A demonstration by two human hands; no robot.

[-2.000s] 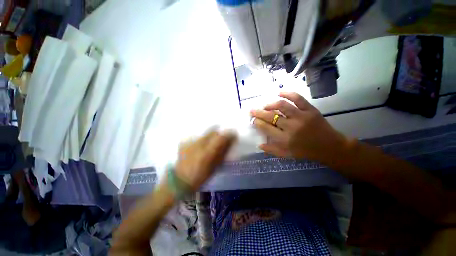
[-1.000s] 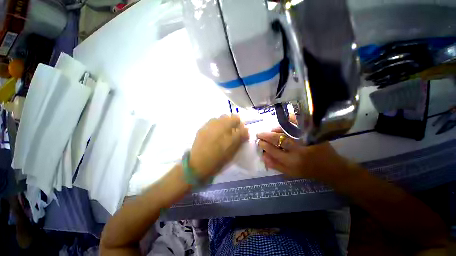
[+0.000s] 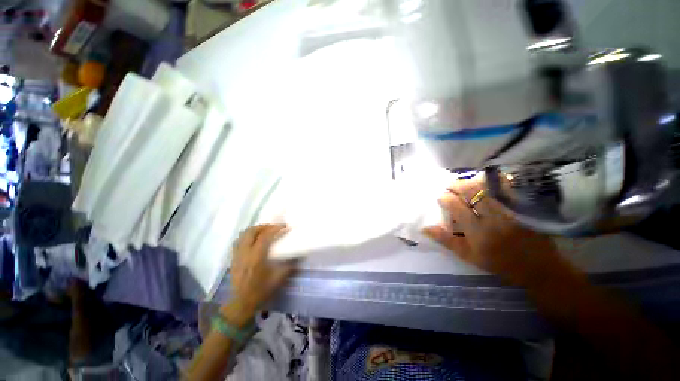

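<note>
A white fabric piece (image 3: 350, 234) lies between my hands, its left end at my left hand and its right end under the machine head. My left hand (image 3: 259, 262) grips its left end near the table's front edge. My right hand (image 3: 481, 227) lies at its right end beside the needle area, fingertips partly lost in glare and behind the chrome loop. The large white sewing machine head (image 3: 499, 82), with a blue stripe, hides the needle.
Overlapping cut white pieces (image 3: 142, 160) lie at the left table edge. A grey ruler strip (image 3: 373, 292) runs along the table front. An orange round thing (image 3: 91, 74) and a yellow thing (image 3: 71, 103) stand beyond the left edge. Part of a person's arm (image 3: 80, 324) shows at lower left.
My left hand has moved left, away from the needle area, with the fabric end. My right hand stays by the machine head. The camera view has shifted, and the phone is no longer visible.
</note>
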